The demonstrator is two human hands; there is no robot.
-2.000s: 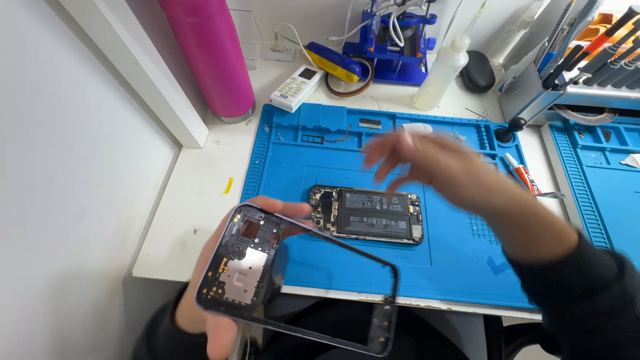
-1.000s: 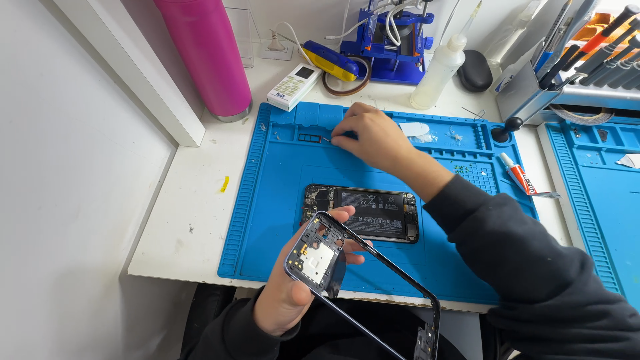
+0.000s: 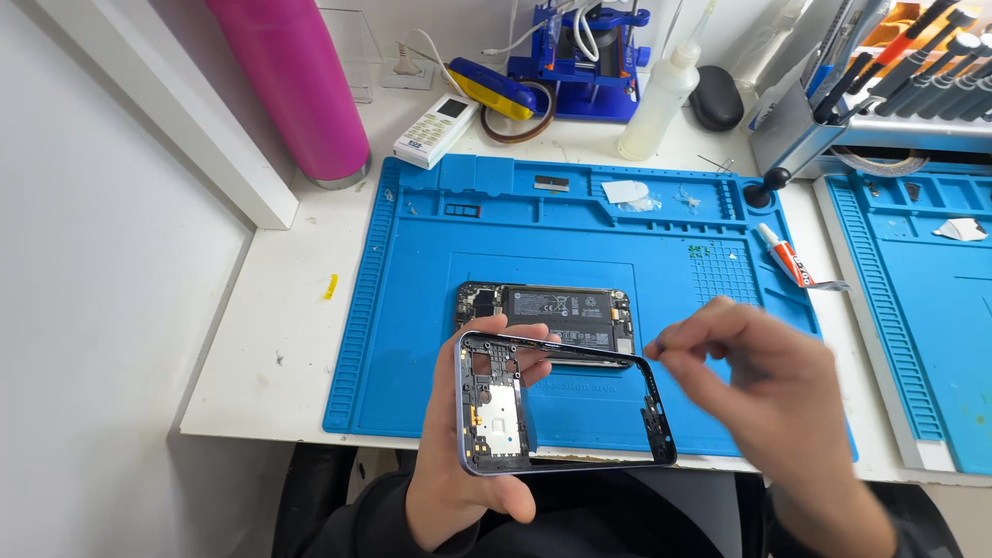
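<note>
My left hand [image 3: 457, 465] holds a smartphone's mid-frame [image 3: 496, 418] by its left end, with the black inner side and a silver plate facing up. Behind it, partly covered by the frame and my fingers, an opened smartphone [image 3: 562, 310] lies on the blue silicone repair mat [image 3: 418, 310], its black battery showing. My right hand [image 3: 759, 372] is just right of the frame's upper right corner, thumb and forefinger pinched together. Whether something tiny is between those fingertips cannot be told.
A SIM tray [image 3: 463, 210] and a small metal blade [image 3: 551, 184] lie in the mat's compartments. A glue tube [image 3: 787, 256] rests at its right edge. Behind stand a magenta bottle [image 3: 294, 85], a plastic dropper bottle [image 3: 659, 101], a white remote control [image 3: 436, 130] and a blue clamping fixture [image 3: 593, 70].
My right hand went from above the opened phone to the mat's upper compartments, then came back toward the frame's right end. My left hand has kept hold of the frame, which has changed tilt.
</note>
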